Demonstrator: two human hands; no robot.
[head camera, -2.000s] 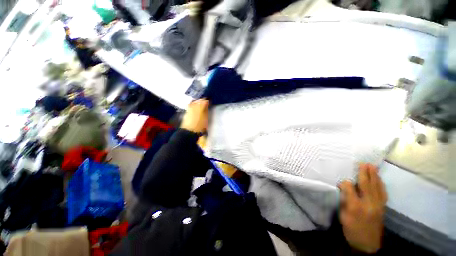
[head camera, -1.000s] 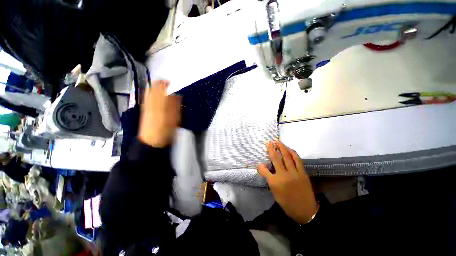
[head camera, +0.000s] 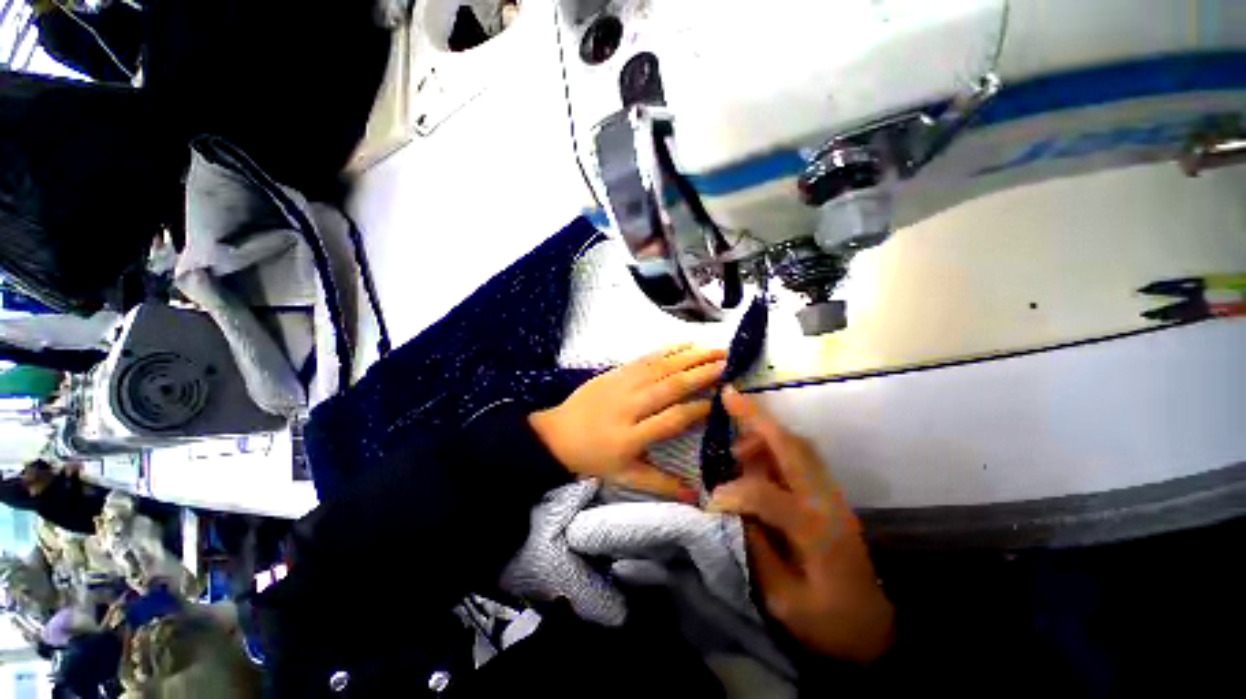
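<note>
The grey garment panel (head camera: 601, 321) lies on the machine table, with the navy garment panel (head camera: 472, 341) at its left. A narrow navy edging (head camera: 720, 444) runs from the presser foot area down the grey panel's right side. My left hand (head camera: 635, 417) lies flat on the grey panel, fingertips at the edging. My right hand (head camera: 806, 539) pinches the edging and grey cloth edge near the table front; its exact fingertip contact is partly hidden. Bunched grey fabric hangs below my hands. The sewing machine head (head camera: 779, 82) stands above; its metal guard hides the needle.
Thread snips (head camera: 1193, 298) lie at the right. Folded grey pieces with navy edges (head camera: 253, 260) are at the left, beside a round-vented motor housing (head camera: 164, 387). A large dark bundle (head camera: 260, 96) is at upper left. Cloth heaps (head camera: 123, 560) are at lower left.
The view is closer to the machine head. My left hand has moved right from the navy panel onto the grey panel. My right hand has turned inward and closed at the edging.
</note>
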